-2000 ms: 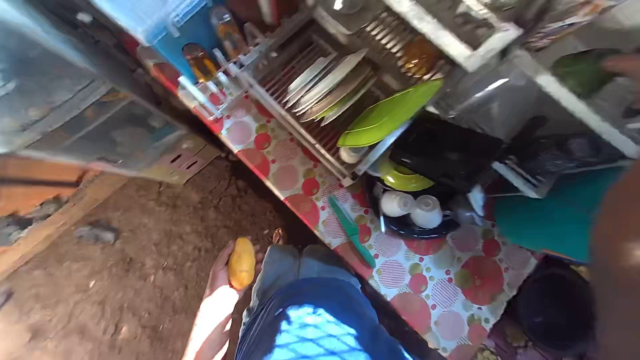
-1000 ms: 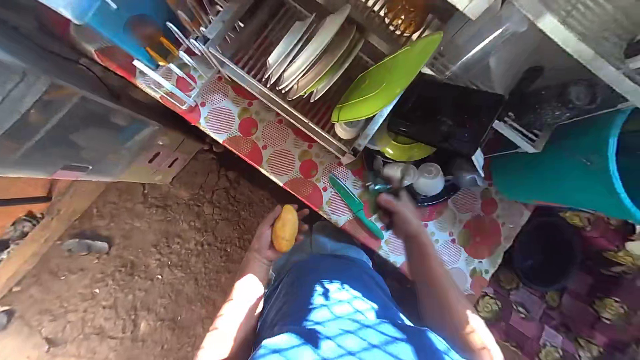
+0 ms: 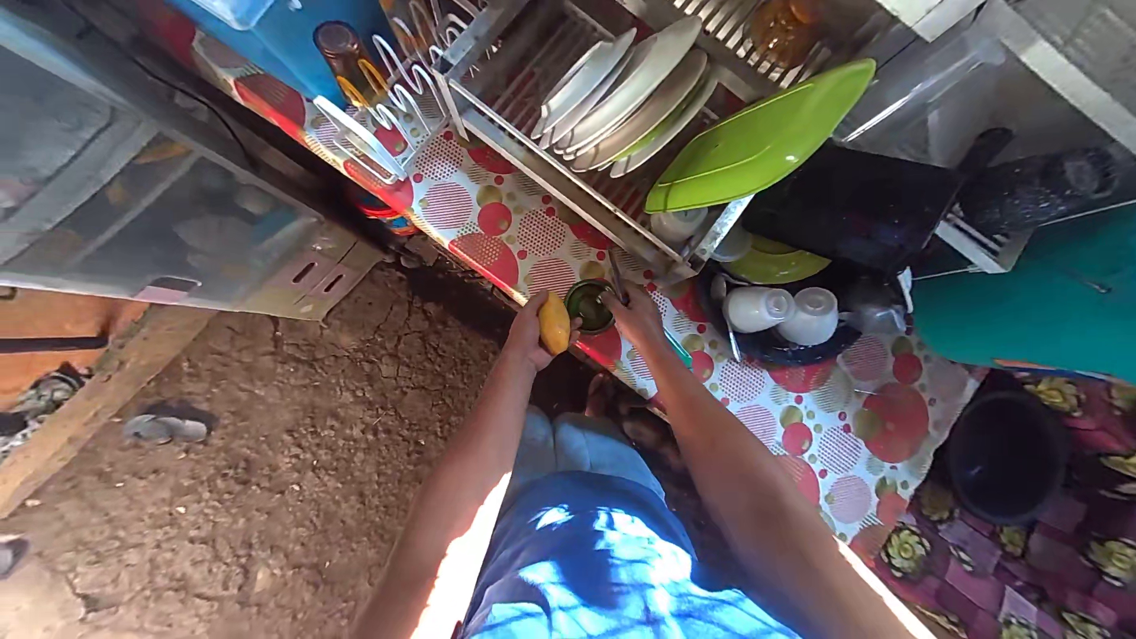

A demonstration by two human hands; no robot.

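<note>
My left hand (image 3: 531,333) holds a yellow oval fruit (image 3: 555,323), possibly a mango, at the table's front edge. Right beside it, my right hand (image 3: 634,312) grips a small dark green round bowl or cup (image 3: 589,306) by its rim, over the dotted tablecloth (image 3: 745,382). A thin dark utensil stands up by the right fingers; what it is cannot be told. Part of a green knife (image 3: 679,349) lies on the cloth, mostly hidden behind my right hand and forearm.
A dish rack (image 3: 568,191) holds several plates (image 3: 639,89) and a lime-green dish (image 3: 763,133). White cups (image 3: 759,309) sit in a dark basin (image 3: 792,353) to the right. A teal tub (image 3: 1038,302) and a black bucket (image 3: 1008,454) are further right, a plastic-covered cabinet (image 3: 151,195) at left.
My right hand has moved left with the green bowl or cup, from beside the white cups to beside the yellow fruit. The green knife, fully visible earlier, is now mostly covered.
</note>
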